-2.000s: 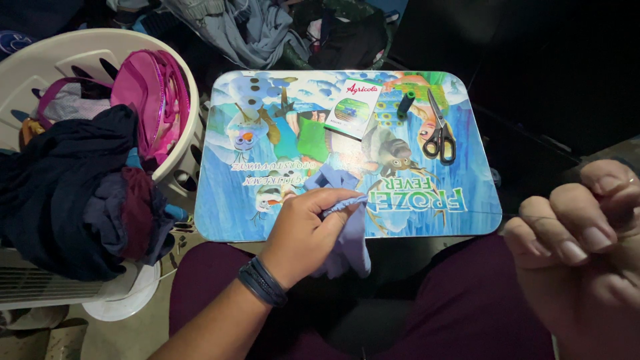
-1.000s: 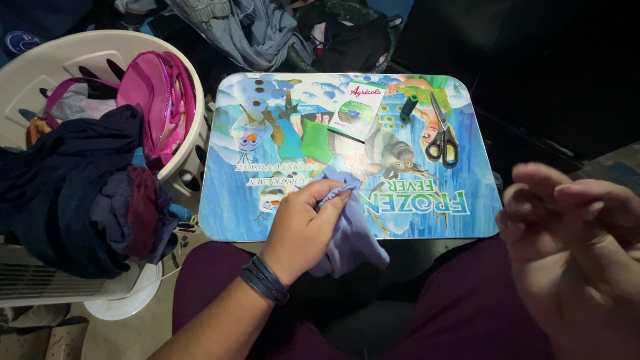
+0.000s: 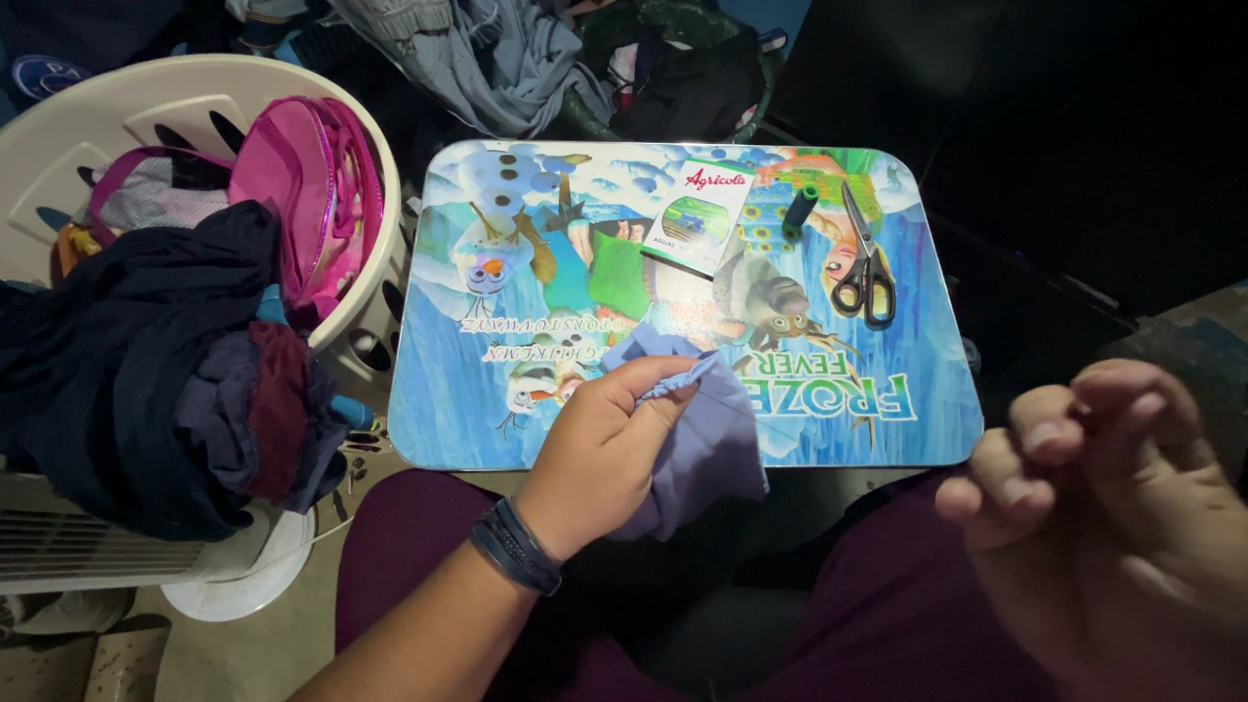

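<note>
My left hand [image 3: 604,453], with dark bands at its wrist, pinches the gathered edge of a blue-violet cloth [image 3: 707,448] over the near edge of a printed lap table [image 3: 575,405]. The cloth hangs down past that edge. Off to the right, my right hand [image 3: 1111,478] is raised with thumb and forefinger together; it is blurred, and whether a needle or thread is between them cannot be told. On the table lie black-handled scissors [image 3: 866,268], a dark green thread spool [image 3: 800,209] and a white and green needle packet [image 3: 700,218].
At the left, a cream plastic basket [image 3: 366,117] holds dark clothes [image 3: 127,370] and a pink bag [image 3: 292,205]. Beneath it is a white slatted appliance [image 3: 97,546]. Grey clothing [image 3: 487,58] and a dark green container [image 3: 673,88] are behind the table. My knees are below it.
The cloth in my left hand has shifted and hangs differently. My right hand has stayed at the right, with its fingers changing pose.
</note>
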